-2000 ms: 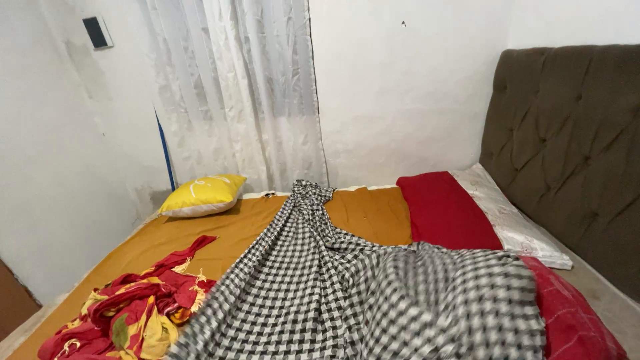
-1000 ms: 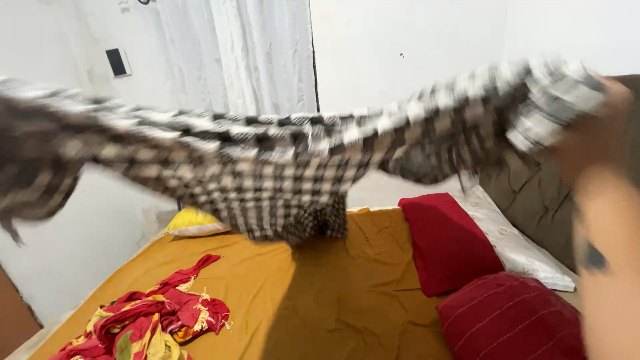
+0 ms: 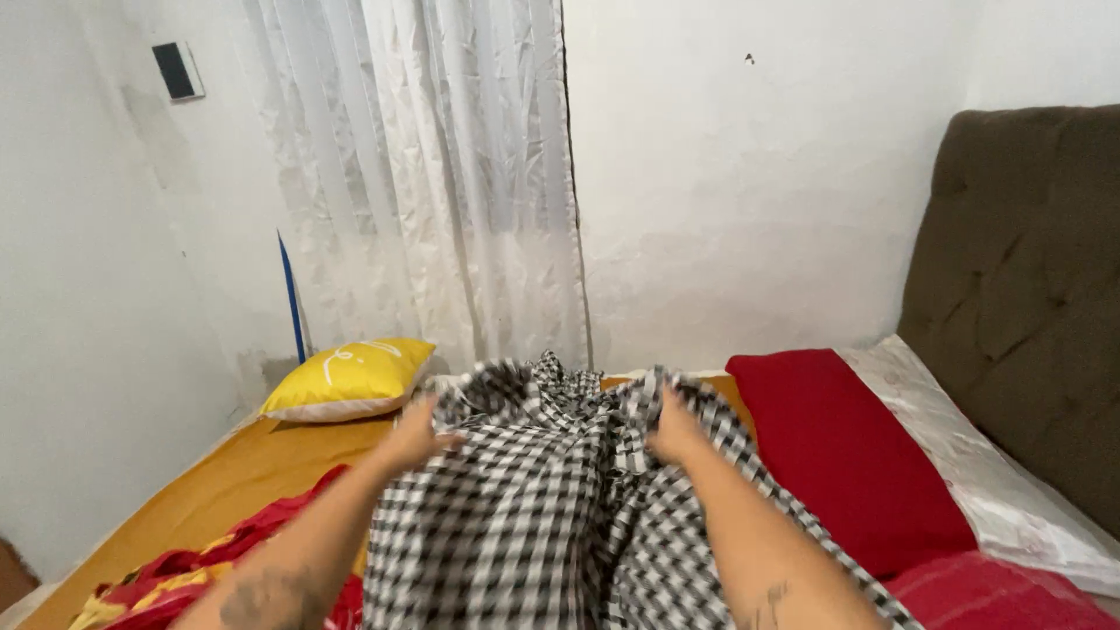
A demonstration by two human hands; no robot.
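A black-and-white checked cloth lies loosely spread over the middle of the bed, bunched at its far end near the wall. My left hand is at the cloth's upper left part, blurred, with a finger or thumb pointing right; its grip cannot be made out. On the upper right part, my right hand grips a gathered fold of the same cloth. Both forearms reach forward over the bed. Left of the cloth lies a crumpled red and yellow patterned cloth, partly hidden behind my left forearm.
An orange bed sheet covers the mattress. A yellow pillow rests at the far left, and a red pillow lies on the right beside a whitish one. Beyond stand a tufted brown headboard and a white curtain.
The checked cloth, stretched in the air a second ago, has come down onto the bed. My right hand has moved from the right side toward the middle, and my left hand has come into view.
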